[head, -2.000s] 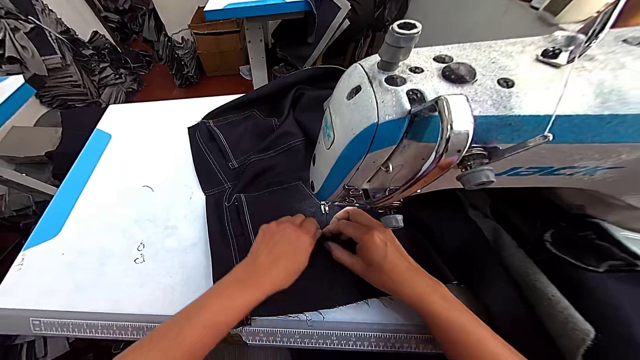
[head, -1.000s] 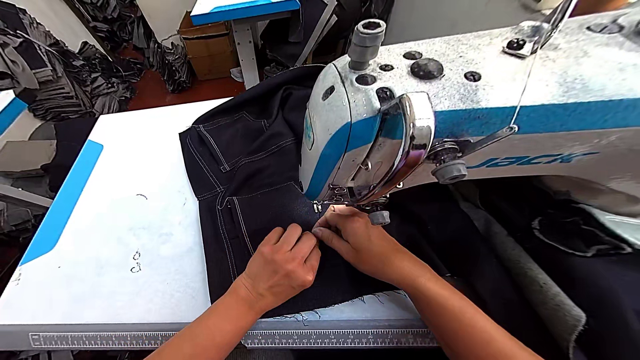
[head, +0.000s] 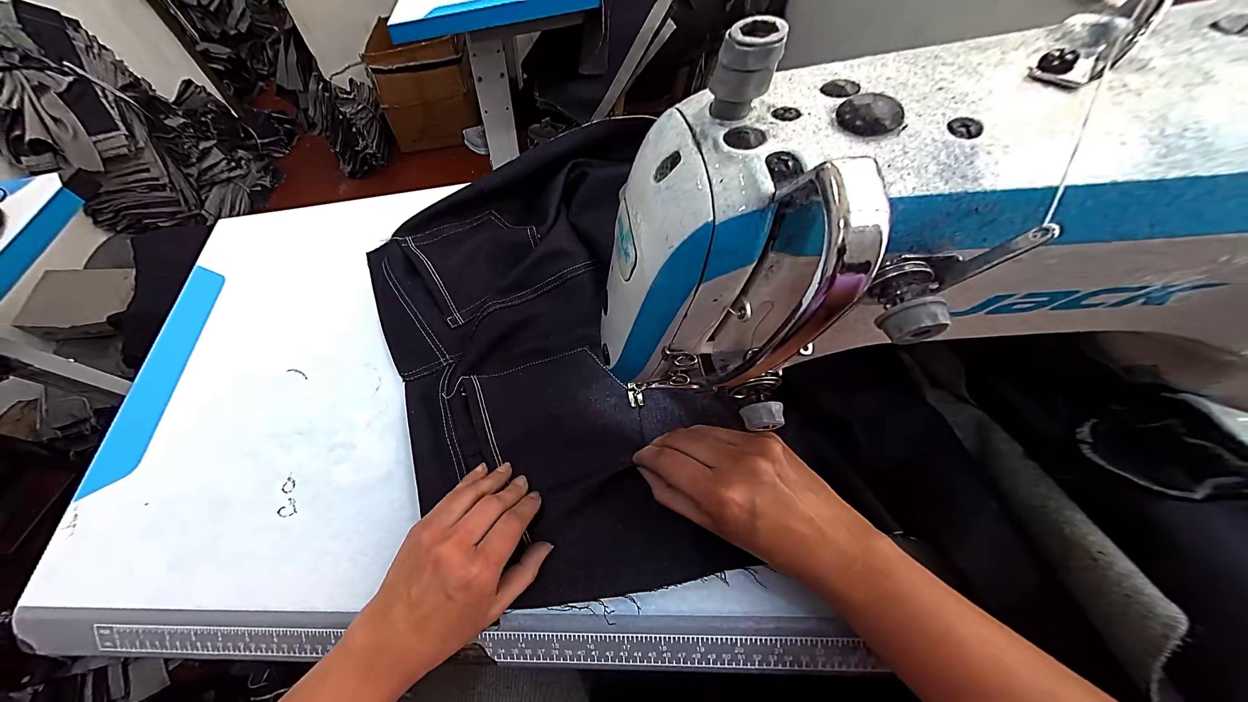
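Observation:
Dark denim trousers (head: 585,507) with pale topstitching and pockets lie on the white sewing table (head: 244,409), partly under the head of a Jack sewing machine (head: 673,244). The presser foot (head: 636,394) rests at the corner of a stitched pocket. Flat on the cloth, fingers apart, my left hand (head: 468,546) lies near the trousers' lower left. My right hand (head: 731,483) is just right of and below the presser foot, its fingertips together and pinching a bit of the denim. The needle is too small to make out.
A ruler strip (head: 682,651) runs along the table's front edge. More dark cloth (head: 975,439) lies under the machine arm at right. Bundles of dark cut pieces (head: 175,146) are piled at the back left, near a cardboard box (head: 424,88) and another table (head: 492,15).
My left hand has moved left and down, away from the presser foot, and its fingers have spread. My right hand has shifted slightly away from the foot.

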